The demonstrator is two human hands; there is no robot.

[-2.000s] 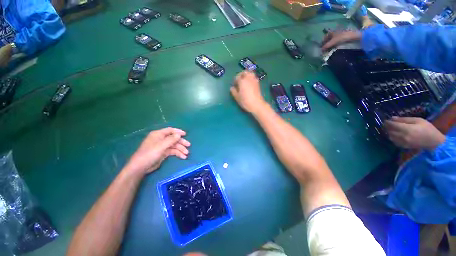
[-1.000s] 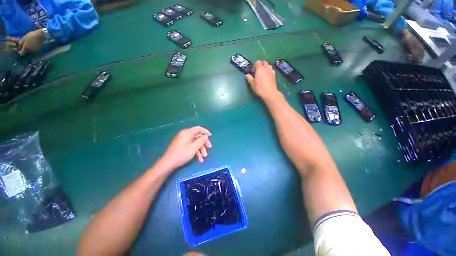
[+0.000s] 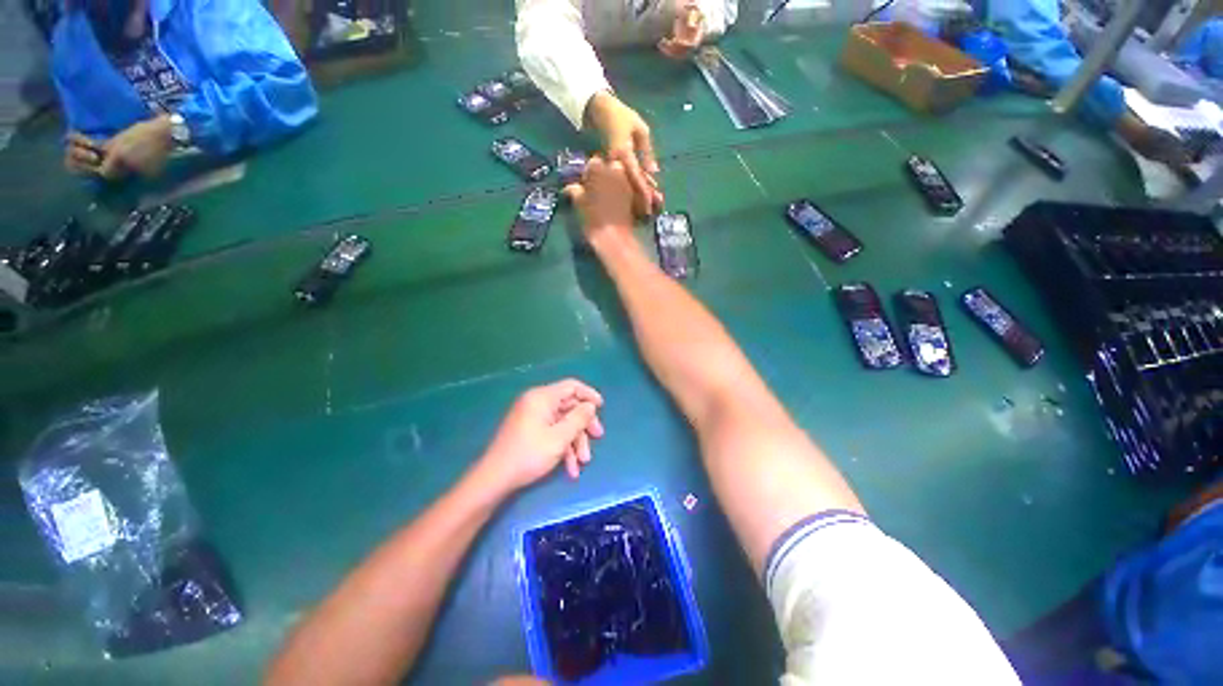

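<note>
My left hand [image 3: 547, 429] rests palm-side right above the bin, fingers loosely curled and slightly apart, with nothing visible in it. My right hand [image 3: 606, 204] reaches far forward over the green table, overlapping another person's hand [image 3: 625, 134]. A partly covered phone assembly [image 3: 571, 164] lies by its fingertips; whether I grip it is unclear. Another phone assembly [image 3: 676, 244] lies just right of my wrist, and one [image 3: 534, 219] lies to its left. The blue parts bin [image 3: 681, 570], full of small black parts [image 3: 610, 583], sits near me.
More phone assemblies [image 3: 869, 326] lie at right and far left. A black tray [image 3: 1127, 308] stands at right. A clear parts bag [image 3: 114, 496] lies at left. A cardboard box [image 3: 912, 67] and metal strips [image 3: 740, 89] are on the far side. People in blue sleeves work around.
The view has shifted left. My right hand has moved left and farther forward from the middle phones. A person in a pale sleeve has reached in from the far side. My left hand stays above the bin.
</note>
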